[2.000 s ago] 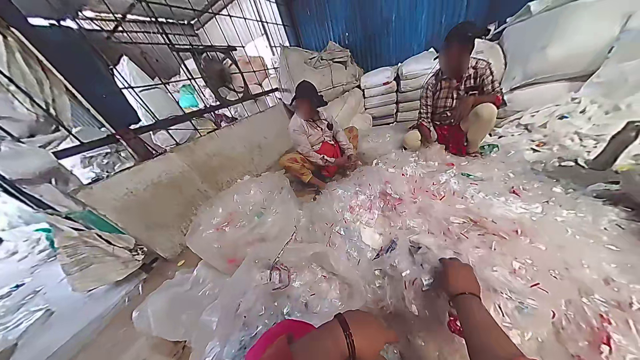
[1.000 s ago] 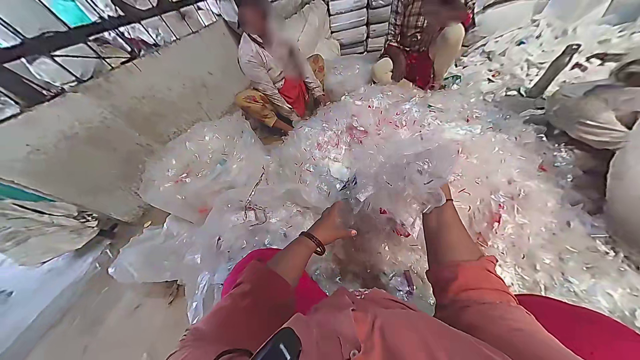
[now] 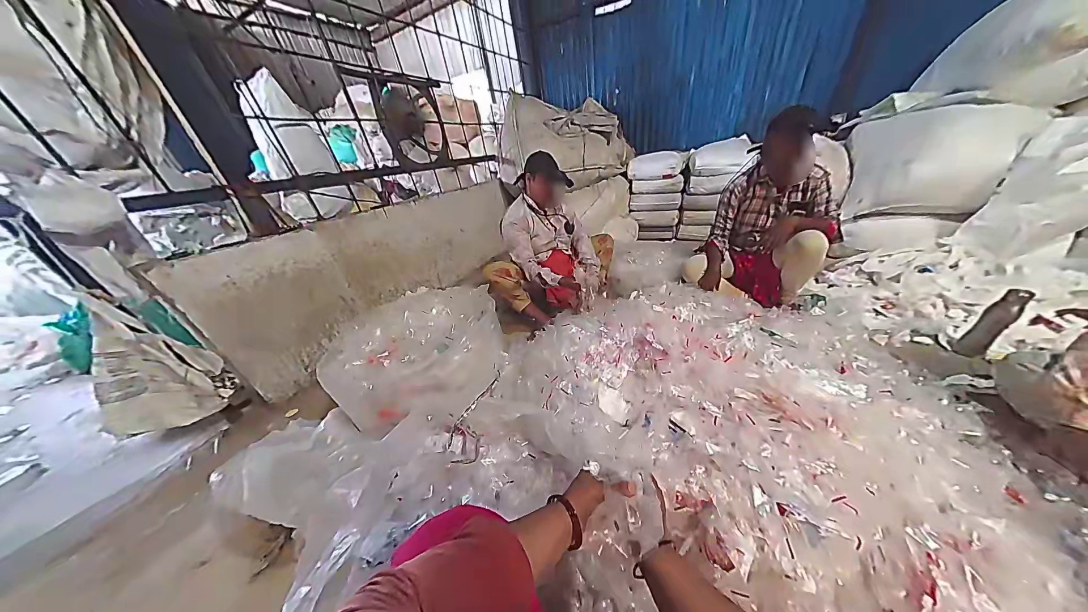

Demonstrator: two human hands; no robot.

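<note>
My left hand (image 3: 588,493), with a dark beaded bracelet at the wrist, is at the lower middle of the view with its fingers closed on clear plastic film (image 3: 565,442). Close to its right is my right hand (image 3: 650,514), a thin dark band at its wrist; film covers much of it, so its grip cannot be made out. Both hands are over a wide heap of crumpled clear plastic scrap (image 3: 765,425) mixed with red and white bits.
Two people, one in a dark cap (image 3: 548,246) and one in a checked shirt (image 3: 765,221), sit beyond the heap. A low concrete wall (image 3: 340,280) runs along the left. Stacked white sacks (image 3: 659,195) and large bulging sacks (image 3: 943,157) stand behind. A dark stump-like object (image 3: 993,323) juts up at right.
My hands have come close together from being spread apart a second ago, when the right one held up a bunch of film. The view has tilted up.
</note>
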